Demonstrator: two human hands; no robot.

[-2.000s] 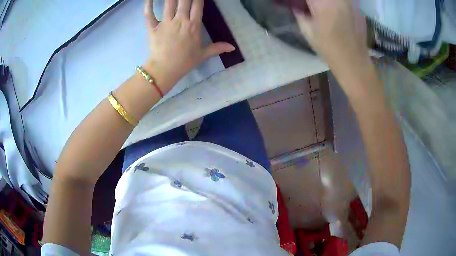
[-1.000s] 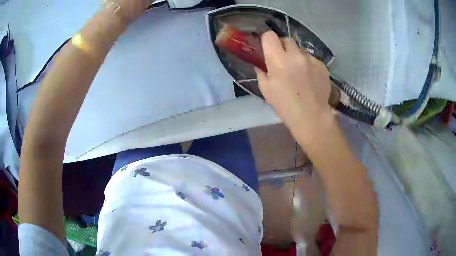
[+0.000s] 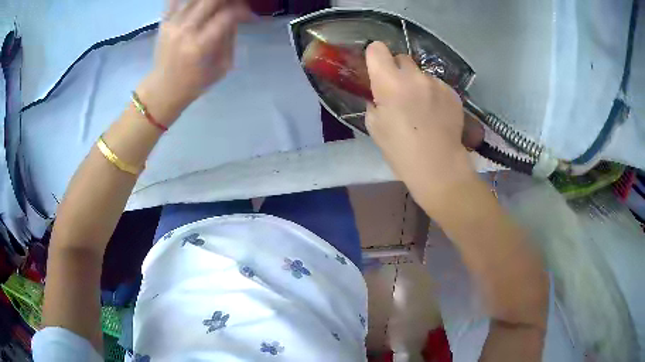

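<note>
A pale blue-white garment panel (image 3: 247,127) lies on the off-white pressing table (image 3: 509,42). Its maroon end band (image 3: 335,128) shows partly below the iron. The steam iron (image 3: 353,39), with a pointed metal body and red handle, rests over the panel's right end. My right hand (image 3: 417,113) is closed round the iron's handle. My left hand (image 3: 198,42) is blurred above the panel at the top left, near a dark maroon piece (image 3: 272,6) at the top edge. Whether its fingers hold anything is unclear.
A hose with a spring coil (image 3: 513,141) runs right from the iron. Pale cloth (image 3: 583,63) hangs at the right. Layered pale pieces with dark edges (image 3: 13,141) lie at the far left. Green baskets (image 3: 109,332) show low at the left, and a yellow-green one (image 3: 590,180) at the right.
The iron came left onto the panel's right end and has barely moved in the last second. My left hand moved up out of view, then back down into view.
</note>
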